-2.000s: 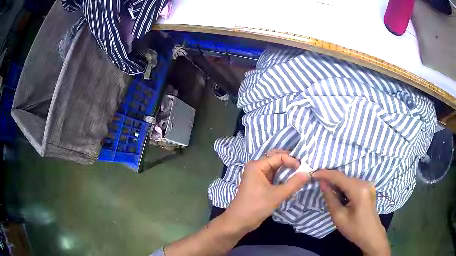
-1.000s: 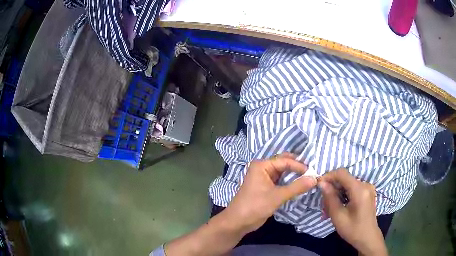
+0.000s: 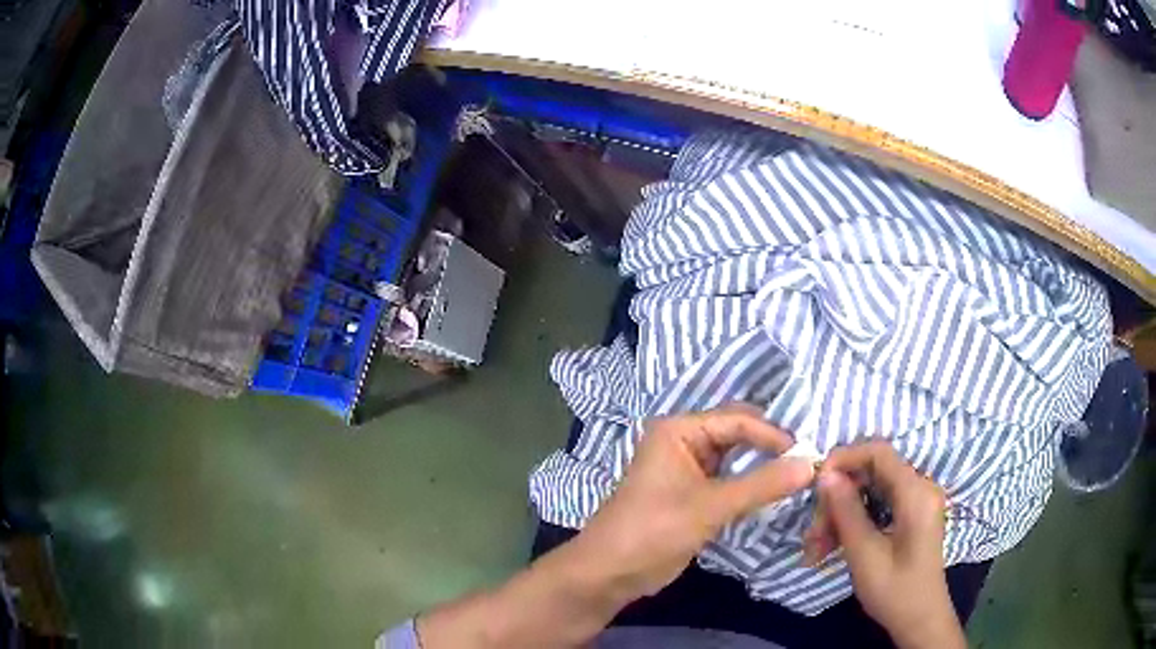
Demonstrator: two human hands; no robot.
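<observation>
A large white and blue-grey striped garment point(image 3: 938, 342) lies heaped on my lap. My left hand point(image 3: 697, 494) pinches a fold of it between thumb and index finger, with a small white spot point(image 3: 801, 449) showing at the fingertips, perhaps the label. My right hand point(image 3: 881, 526) is just to the right, its thumb and index fingertips together close to my left fingertips. A small dark object point(image 3: 877, 507) shows inside its curled fingers. A needle or thread at the fingertips is too small to tell.
The white-topped table point(image 3: 761, 51) has a worn wooden edge, with a pink-red bottle point(image 3: 1043, 64) on it. At left are a grey-brown fabric bin point(image 3: 216, 241), navy-and-white striped garments point(image 3: 294, 76), a blue crate point(image 3: 323, 336) and a grey box point(image 3: 467, 304). A clear round bin point(image 3: 1105, 425) stands right.
Both hands have shifted slightly right and down in the picture, still meeting at the white spot. The view has turned a little. The garment lies much as before.
</observation>
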